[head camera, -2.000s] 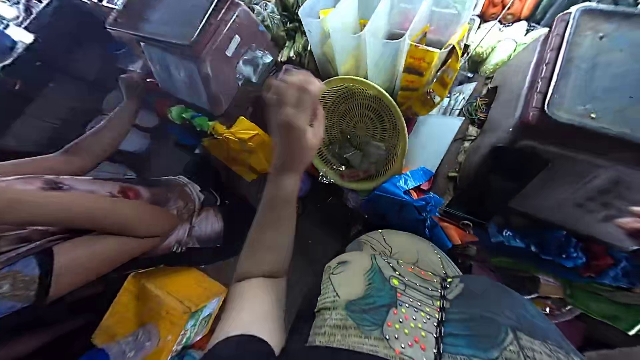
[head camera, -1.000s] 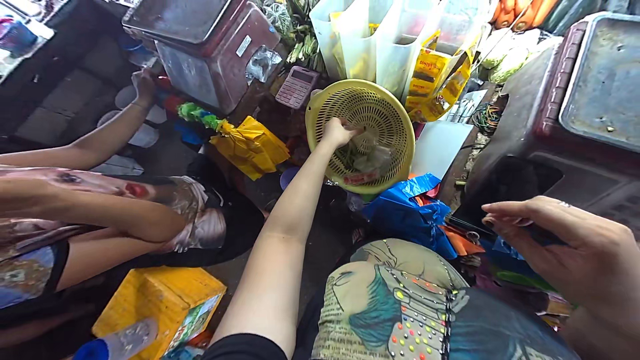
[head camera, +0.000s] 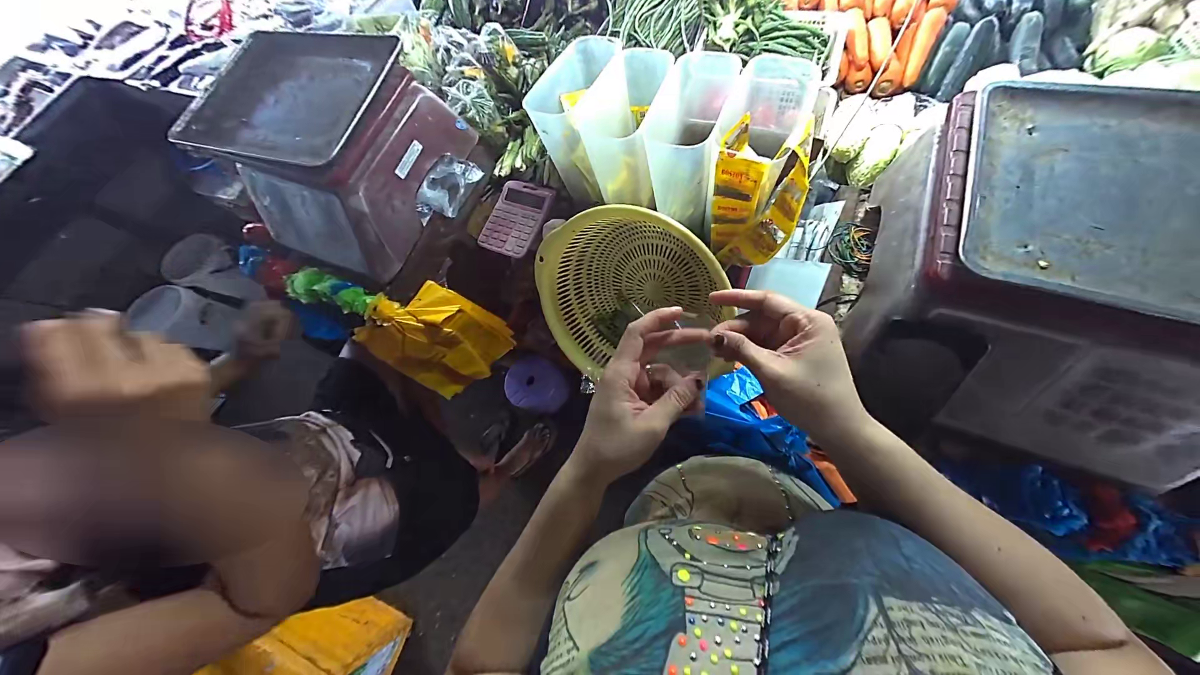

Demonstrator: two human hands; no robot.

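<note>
A small clear plastic bag (head camera: 689, 354) is between my hands, in front of the yellow plastic basket's near side. My left hand (head camera: 642, 389) has its fingers curled on the bag's left part. Thumb and fingertips of my right hand (head camera: 783, 352) pinch together at the bag's upper right edge. The yellow perforated basket (head camera: 572, 272) leans just beyond both hands; something green lies low inside it, partly hidden by my fingers. What the bag contains is too unclear to tell.
Behind the basket stand several translucent plastic holders (head camera: 689, 103), with yellow packaging (head camera: 750, 197). A pink calculator (head camera: 516, 220) lies to their left. Lidded bins (head camera: 1078, 197) flank the area. Another person (head camera: 187, 506) sits at left, near a yellow plastic bag (head camera: 436, 333) and a purple roll (head camera: 536, 382).
My left hand has come back out of the basket, where it was one second ago. My right hand has moved left to meet it at the clear bag. The other person has leaned in.
</note>
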